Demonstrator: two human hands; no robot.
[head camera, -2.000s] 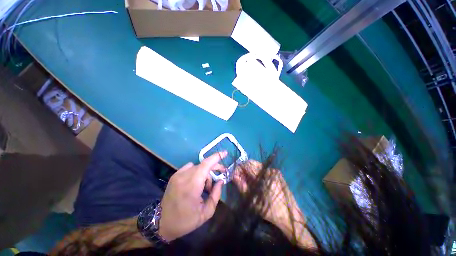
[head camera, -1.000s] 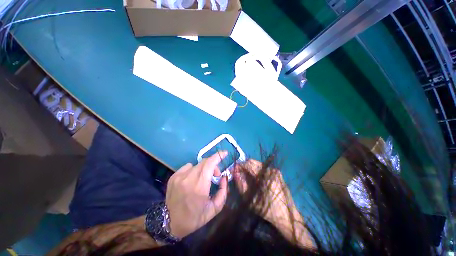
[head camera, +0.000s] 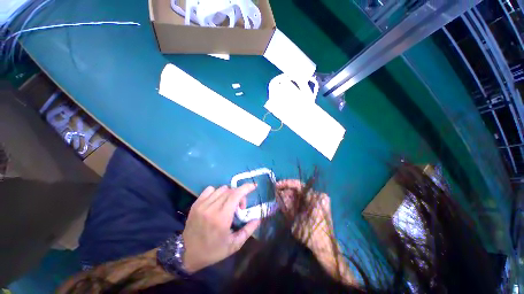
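A white rounded-square plastic frame with an open centre is held low over the green bench, close to the wearer. My left hand, with a dark watch at the wrist, grips its left and lower side between thumb and fingers. My right hand is at the frame's right side, its fingers touching or close to the edge. Dark hair covers much of it, so its grip is unclear. Two tiny white pieces lie farther up the bench.
A brown carton of white frames stands at the top. A long white strip and a wider white sheet lie mid-bench. A metal post rises at upper right. A carton with clear film is at right. Pale wires lie at upper left.
The frame has turned in the hands; its top edge now lies nearly level instead of pointing up as a corner. The right hand has shifted slightly, and the view shows more of the top carton.
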